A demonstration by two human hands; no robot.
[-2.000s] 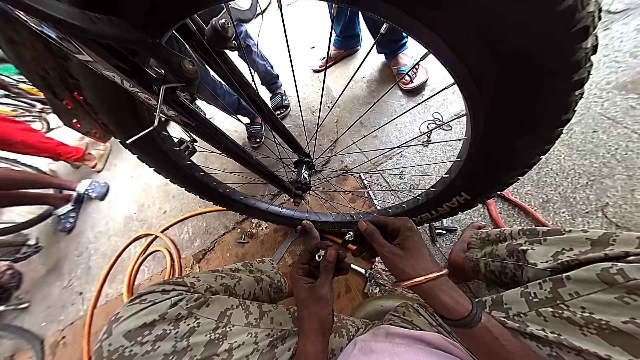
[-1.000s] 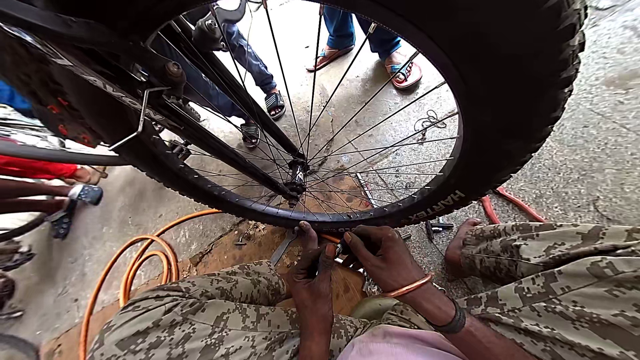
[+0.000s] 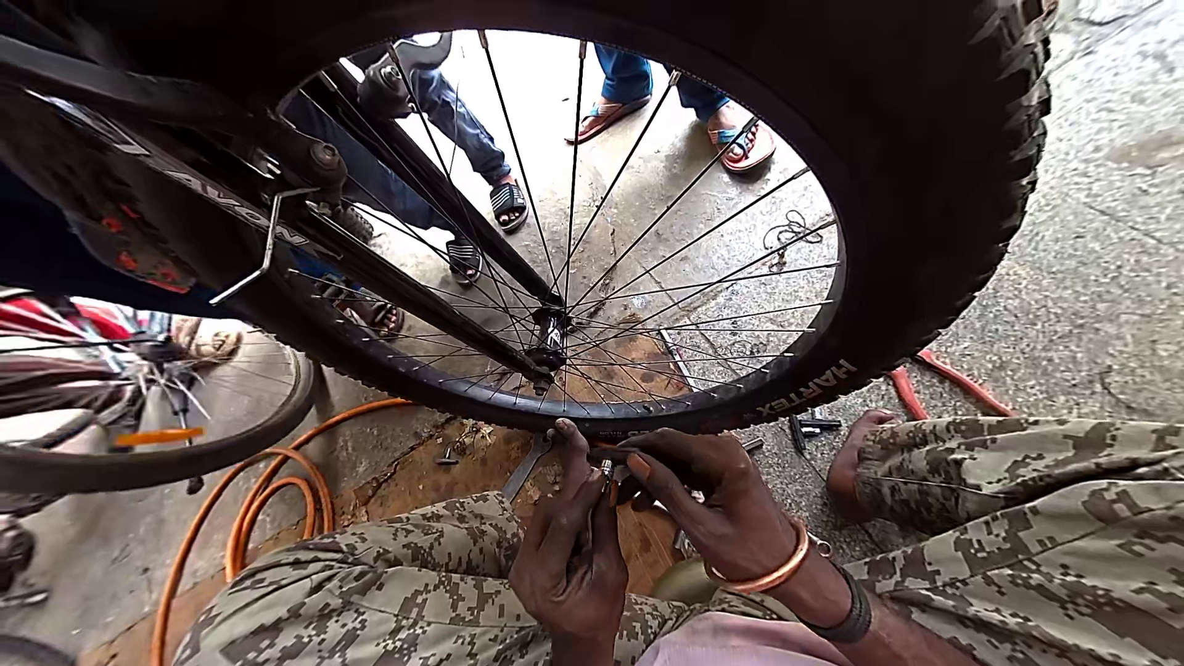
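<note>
A bicycle wheel (image 3: 777, 407) with a knobby black tyre stands in a black fork (image 3: 425, 301), just beyond my hands. My left hand (image 3: 573, 546) is below the tyre's lower edge, its fingers closed on a small metal fitting (image 3: 607, 469), perhaps a valve part. My right hand (image 3: 717, 495), with a copper-coloured bangle and a dark band at the wrist, pinches at a small dark piece beside that fitting; what exactly it grips is partly hidden by the fingers. An open-ended wrench (image 3: 527, 467) lies on the ground left of my left hand.
An orange hose (image 3: 190, 536) loops on the ground at the left, below another bicycle's wheel (image 3: 301, 388). Red-handled tool grips (image 3: 962, 384) lie at the right. People's sandalled feet (image 3: 509, 205) stand beyond the wheel. My camouflage-clad legs (image 3: 370, 583) flank my hands.
At the far left, another bicycle's wheel has come further into view. Both hands stay close together below the tyre, with small shifts of the fingers.
</note>
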